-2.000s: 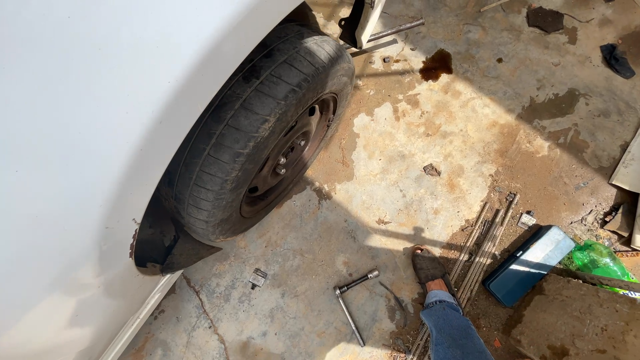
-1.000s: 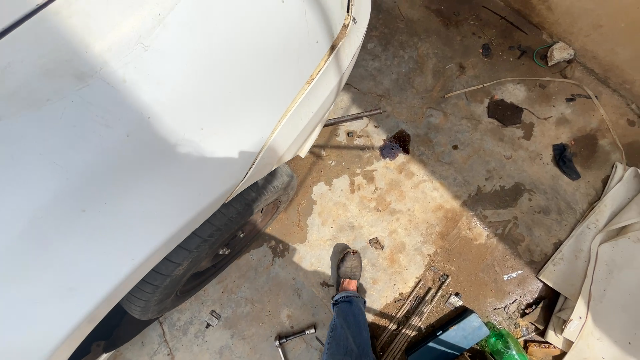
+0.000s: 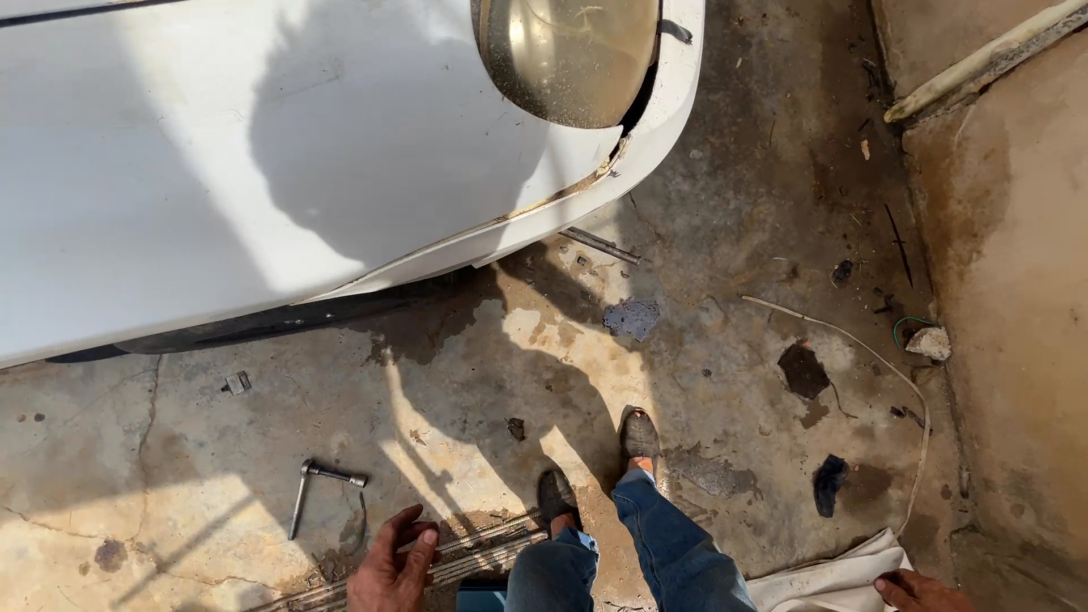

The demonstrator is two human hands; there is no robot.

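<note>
My left hand (image 3: 393, 563) is at the bottom, left of my legs, its fingers loosely curled and nothing seen in it. Beneath it in the view lie long thin metal rods (image 3: 489, 544) on the concrete. To its left an L-shaped socket wrench (image 3: 314, 489) rests on the floor. At the lower right edge shows part of my right hand (image 3: 922, 592), over the corner of a pale folded sheet (image 3: 837, 582); whether it touches the sheet I cannot tell. The white car's front corner, with its cloudy headlight (image 3: 578, 59) and bumper (image 3: 671, 93), fills the upper left.
A metal bar (image 3: 599, 245) sticks out from under the bumper. A stained wall (image 3: 1011, 255) runs down the right side. On the floor lie a thin cable (image 3: 850, 340), a dark cloth (image 3: 829, 486), a stone (image 3: 928, 342) and a small metal piece (image 3: 237, 383). A blue case (image 3: 482, 597) shows beside my leg.
The view has swung from the wheel to the car's front corner and headlight. Both hands have come into view, and both my feet show now where only one did before.
</note>
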